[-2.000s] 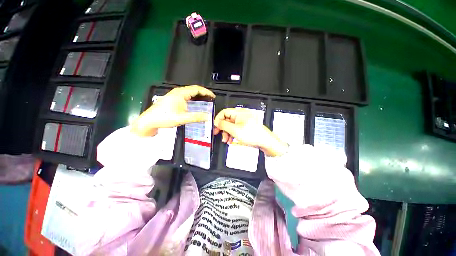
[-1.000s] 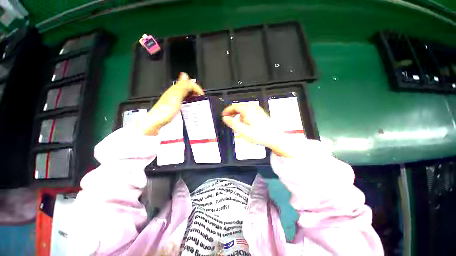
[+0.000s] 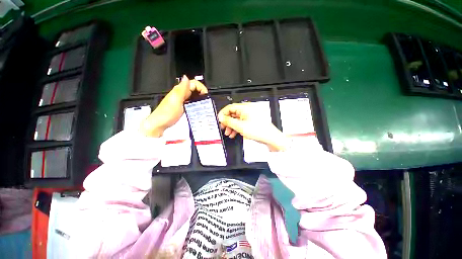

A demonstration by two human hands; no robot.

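Note:
A lit phone with a white list and red bar sits slightly tilted at the middle of the near black tray. My left hand holds its upper left edge and top. My right hand is at its right edge, fingers bent together; whether they hold anything is hidden. Other lit phones lie in the tray: one at the left end, one partly behind my left hand, one partly under my right hand, and one at the right end.
The far black tray holds a dark phone and a small pink device. Left-hand trays hold a column of grey-screened phones. Another tray with dark phones is at right. White paper lies over a red bin at lower left.
The view has shifted, so the trays appear farther left than two seconds ago. The phone between my hands now sits tilted. The right-end phone's screen went from a bluish list to white with a red bar.

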